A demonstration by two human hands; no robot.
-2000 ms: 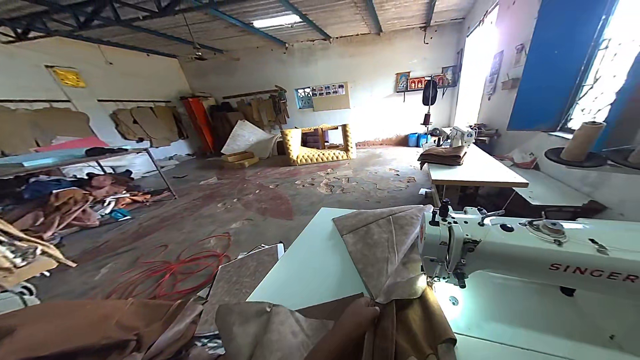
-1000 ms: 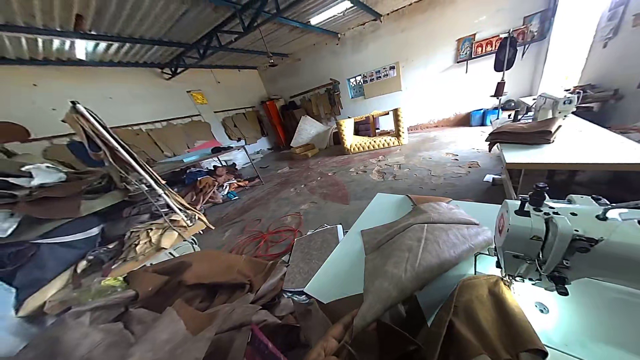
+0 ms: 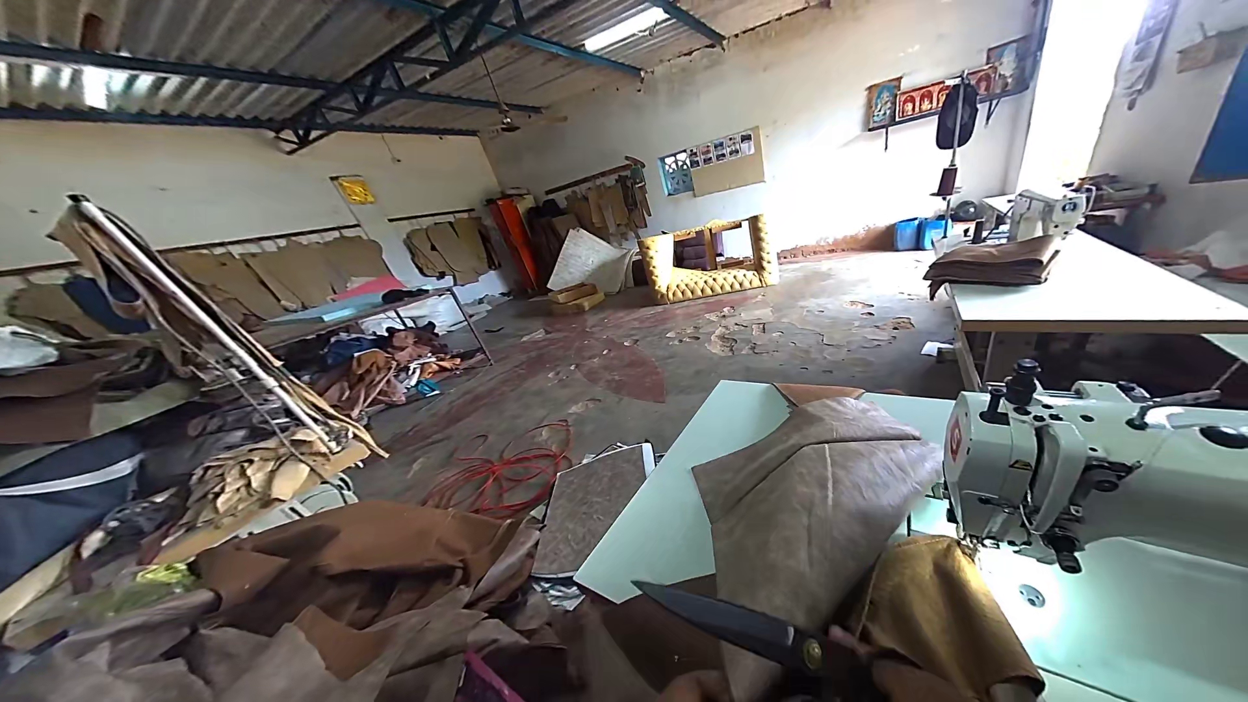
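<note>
Black-bladed scissors (image 3: pixel 726 621) point up and left at the bottom centre, over brown leather. My right hand (image 3: pixel 855 655), dark and partly cut off by the bottom edge, is around their handles. Only a small part of my left hand (image 3: pixel 698 686) appears at the bottom edge, below the blades; what its fingers do is hidden. A greyish-brown leather piece (image 3: pixel 814 507) with a seam lies over the pale sewing table (image 3: pixel 648 531), reaching close to the sewing machine (image 3: pixel 1053 478). A golden-brown leather piece (image 3: pixel 941 609) lies beside it, below the machine head.
Heaped brown leather (image 3: pixel 361 565) fills the lower left. Behind it are a leaning rack pole (image 3: pixel 210 322) with hanging strips and a red cable coil (image 3: pixel 502 478) on the floor. Folded leather (image 3: pixel 994 261) rests on another table (image 3: pixel 1121 297) at the right.
The scissors have come into view in my right hand. My left hand, seen earlier on the leather, is now mostly out of frame. The view has swung left.
</note>
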